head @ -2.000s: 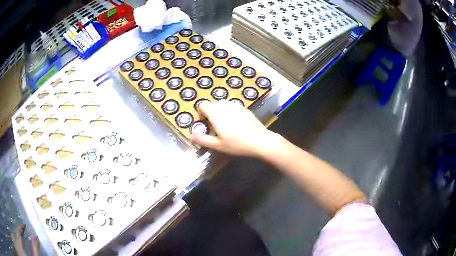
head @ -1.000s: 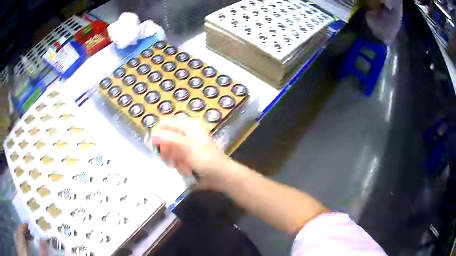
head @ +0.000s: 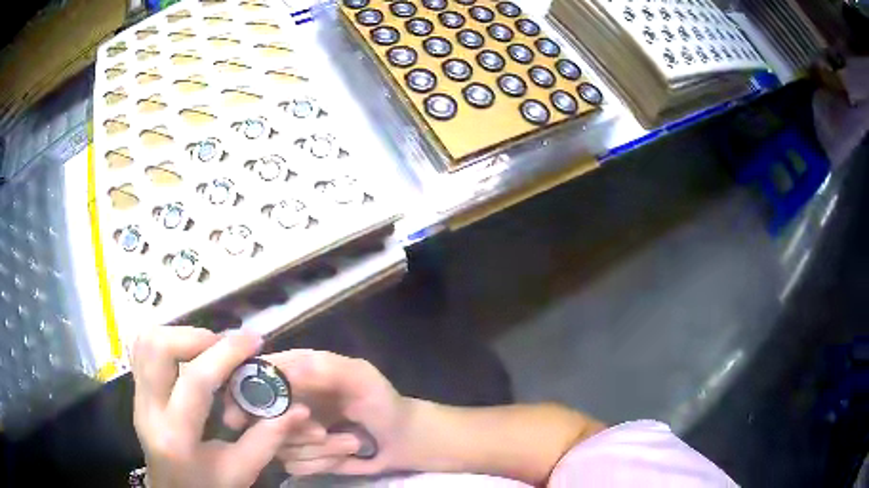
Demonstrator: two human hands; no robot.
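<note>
My left hand [head: 186, 410] is at the bottom left, with a round part [head: 258, 389] between thumb and fingertips, its ring face and grey centre showing. My right hand [head: 353, 410] is just to its right, fingers close behind that part; a second dark round part [head: 363, 440] shows at its curled fingers. The white foam tray [head: 372, 208] lies above the hands. Its near and right cut-outs hold round parts; the far and left ones show brown. Loose dark round parts stand in rows on the tan cardboard divider [head: 467, 135].
Filled foam trays [head: 619, 67] are stacked at the upper right. A clear plastic tray [head: 38, 248] lies at the far left. A blue stool [head: 786, 176] stands in the aisle. Another person's hand [head: 834, 76] shows at the right edge.
My right hand has moved from the loose parts down to the bottom. My left hand has come up beside it, holding a part. The near rows on the divider have fewer parts.
</note>
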